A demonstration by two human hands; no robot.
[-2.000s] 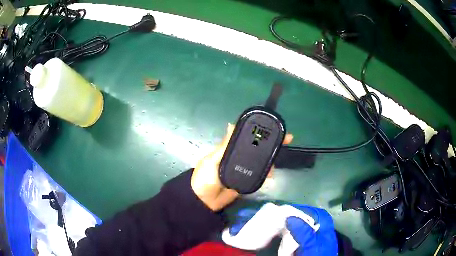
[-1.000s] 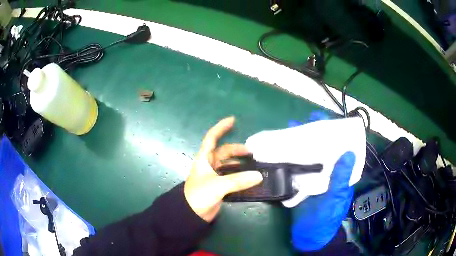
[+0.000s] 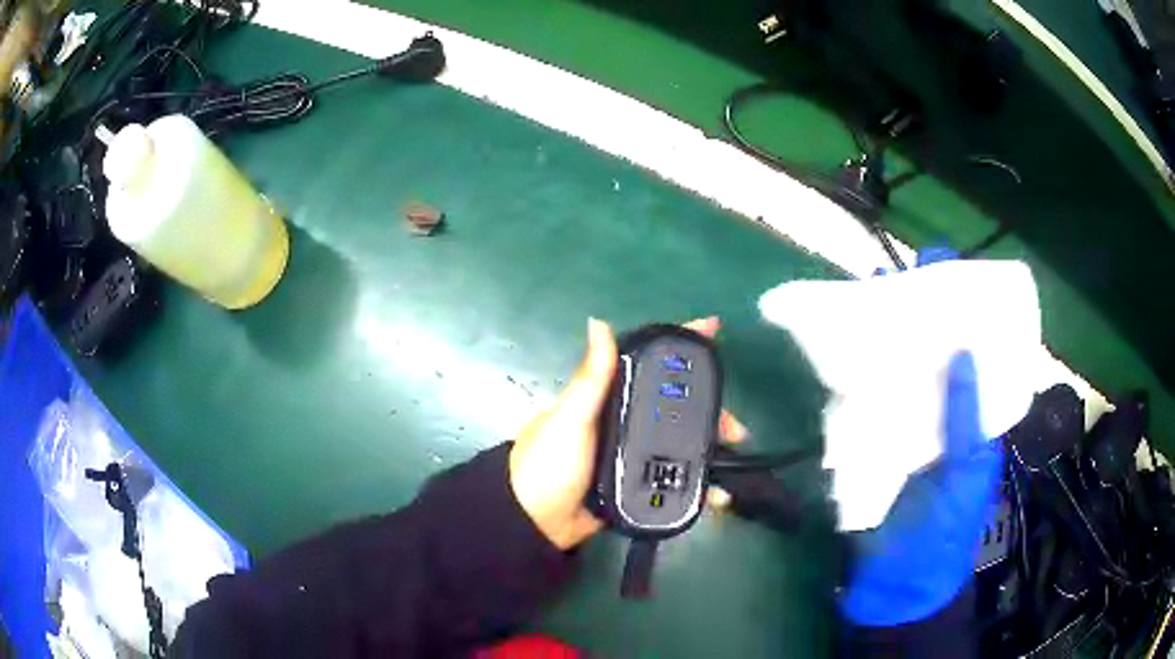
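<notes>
My bare left hand (image 3: 561,457) holds a black rounded power strip (image 3: 668,431) with its blue USB slots and a socket facing up. A short flat strap (image 3: 638,568) sticks out at its lower end, and a cord leaves its right side. My blue-gloved right hand (image 3: 921,528) holds a white wiping cloth (image 3: 915,367) to the right of the unit, apart from it. The gloved thumb lies over the cloth and the other fingers are mostly hidden behind it.
A bottle (image 3: 200,213) with yellowish liquid stands at the left, near a small brown scrap (image 3: 423,219). A black plug (image 3: 415,59) lies at the white strip. Black units (image 3: 1076,515) are piled at right, more at left. A blue bin (image 3: 36,386) is at lower left.
The unit has turned from its lettered face to its USB face. The cloth, crumpled low in the frame at first, then against the unit, has moved right, away from it.
</notes>
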